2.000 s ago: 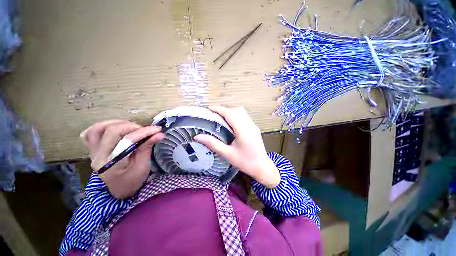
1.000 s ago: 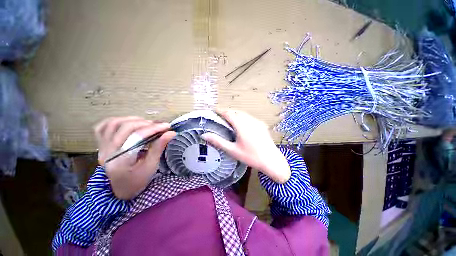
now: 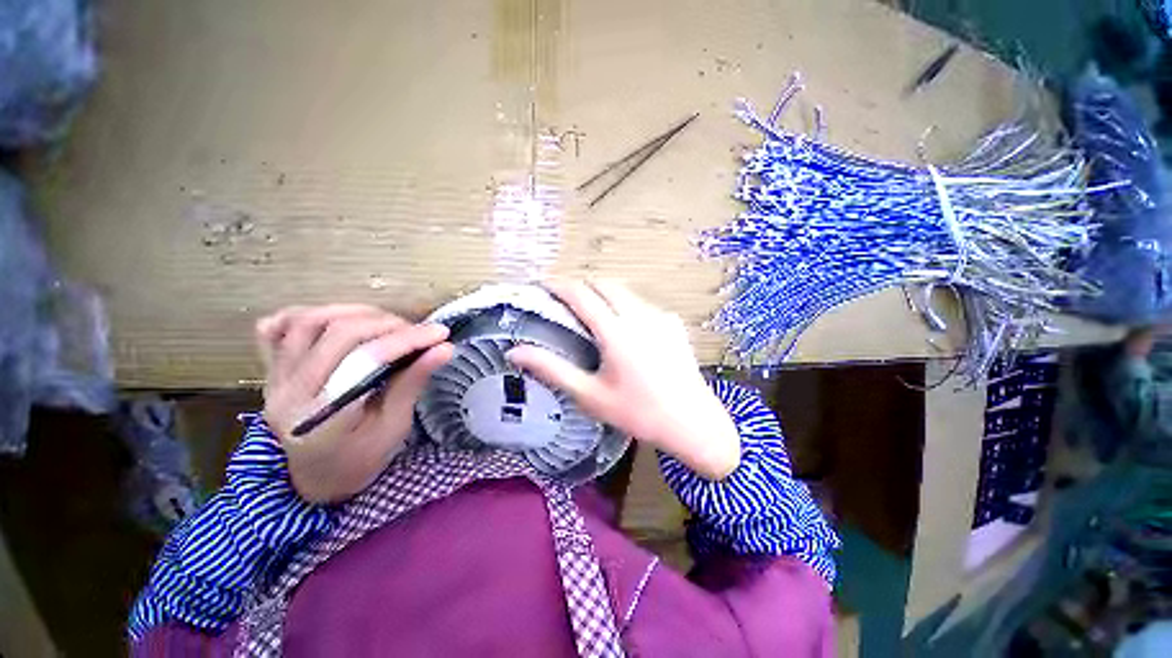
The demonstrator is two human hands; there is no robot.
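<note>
A round grey finned housing (image 3: 521,409) with a pale centre disc and dark squares is held against my apron at the bench edge. My left hand (image 3: 354,392) is at its left side and holds dark tweezers (image 3: 345,401) like a pen, their tip end near the housing's upper left rim. A white band is on a finger of this hand. My right hand (image 3: 630,373) grips the housing's upper right rim, with the thumb over the vanes. A lead wire in my fingers cannot be made out.
A tied bundle of blue-and-white wires (image 3: 848,231) lies at right on the cardboard bench (image 3: 321,116). Spare tweezers (image 3: 639,160) lie behind the housing, beside pinkish-white small marks (image 3: 526,229). Plastic bags (image 3: 52,296) are at left. A carton of black parts (image 3: 1009,444) is lower right.
Since two seconds ago the camera view has shifted, and the housing and both hands sit slightly further right. The housing looks turned a little. The tweezers' angle has changed slightly; both grips remain.
</note>
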